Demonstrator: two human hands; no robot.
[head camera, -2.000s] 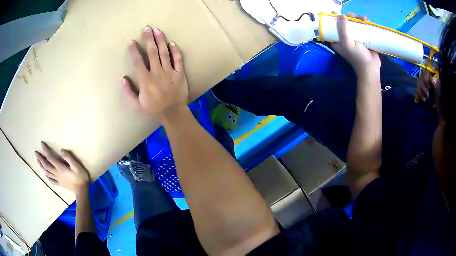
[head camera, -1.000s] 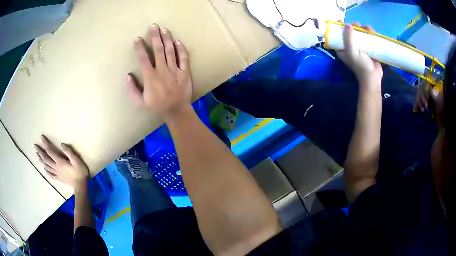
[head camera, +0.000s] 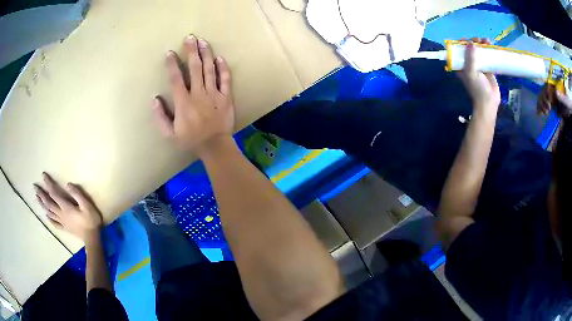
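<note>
A large tan cardboard sheet (head camera: 119, 125) covers the bench in front of me, with a fold line near its right part and another at lower left. My right hand (head camera: 202, 103) lies palm down on it near its front edge, fingers spread, holding nothing. My left hand (head camera: 68, 208) lies palm down at the lower left of the sheet, fingers apart, also holding nothing.
At right, another person's hand (head camera: 481, 84) holds a glue cartridge gun (head camera: 508, 63), its nozzle at a white panel (head camera: 382, 22) with thin wires. Below are a blue perforated stool (head camera: 197, 216), cardboard boxes (head camera: 370, 210) and blue floor with yellow lines.
The other person's glue gun has moved right, away from the white panel's middle, and its pale nozzle now shows. My hands stay flat on the cardboard; the view has shifted slightly.
</note>
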